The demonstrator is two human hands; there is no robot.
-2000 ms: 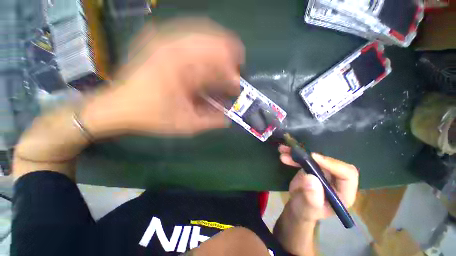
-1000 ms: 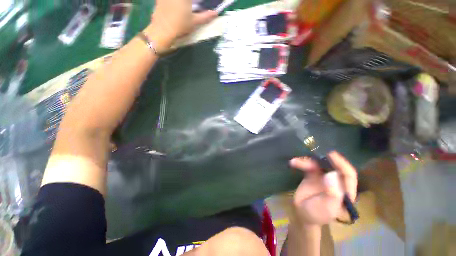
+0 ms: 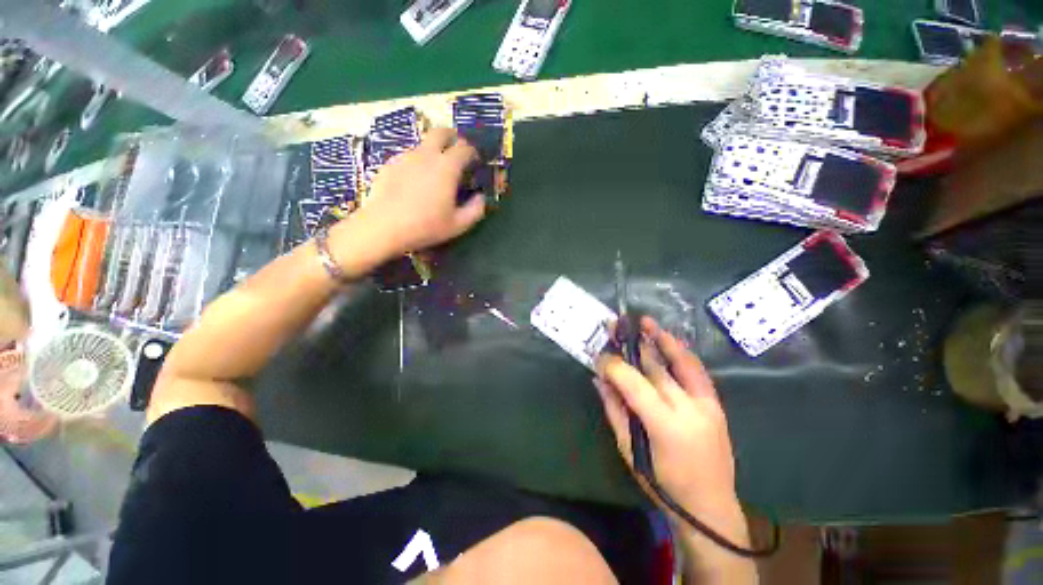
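Observation:
My left hand [image 3: 423, 197] reaches into the LCD stacks [image 3: 478, 120], dark striped rows with orange edges. Its thumb and finger are at a dark module [image 3: 476, 181]; whether they grip it cannot be told. My right hand [image 3: 675, 417] holds the black soldering iron [image 3: 636, 394], its thin tip pointing up, away from me. A white phone board [image 3: 570, 315] lies aslant on the dark green mat [image 3: 526, 429]; its lower right end is hidden by my right fingers.
Another phone board [image 3: 789, 293] lies right of the work, below stacked phone boards [image 3: 801, 183]. A round tan container [image 3: 984, 360] is at the right edge. A small white fan [image 3: 80, 371] and clear plastic trays [image 3: 172, 246] are at left. A green conveyor with phones runs behind a pale rail [image 3: 618, 91].
My left hand has left the conveyor, where it held a phone, and come to the LCD stacks. A board now lies by my right hand, which has moved left with the iron turned more upright.

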